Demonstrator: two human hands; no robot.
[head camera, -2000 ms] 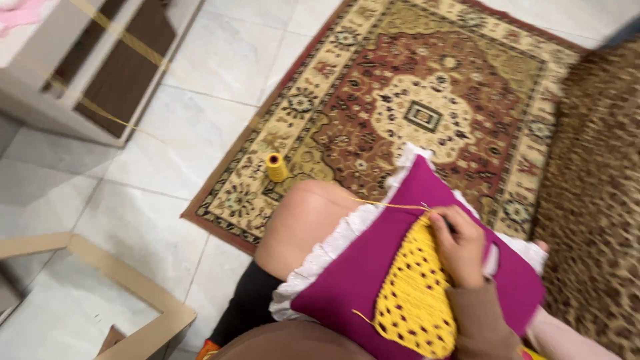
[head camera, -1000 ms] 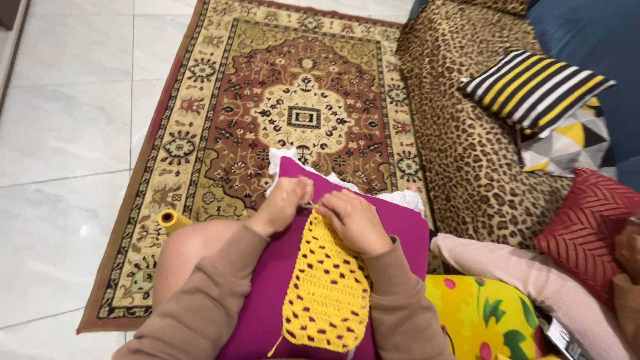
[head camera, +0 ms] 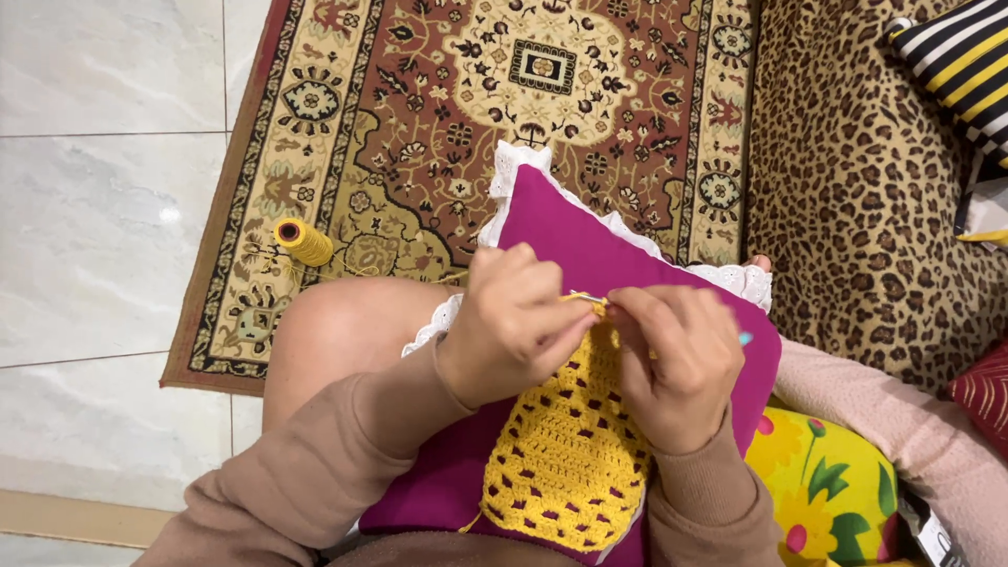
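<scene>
A yellow crocheted piece with rows of small holes lies on a magenta cushion edged with white lace, across my lap. My left hand pinches the top of the crochet work and its yarn. Beside it, my right hand grips a crochet hook; the metal tip shows at the stitches, and a light blue end sticks out behind the hand. Yellow yarn runs from a spool, tipped on the patterned rug to the left of my knee, toward my left hand.
The patterned rug lies over pale floor tiles. At the right stands a leopard-print sofa with a striped cushion. A yellow floral cushion and a pink cloth are beside my right arm.
Two seconds ago one hand was seen at the top of the crochet; both hands now meet there. The view has swung toward the sofa and then moved closer over the lap.
</scene>
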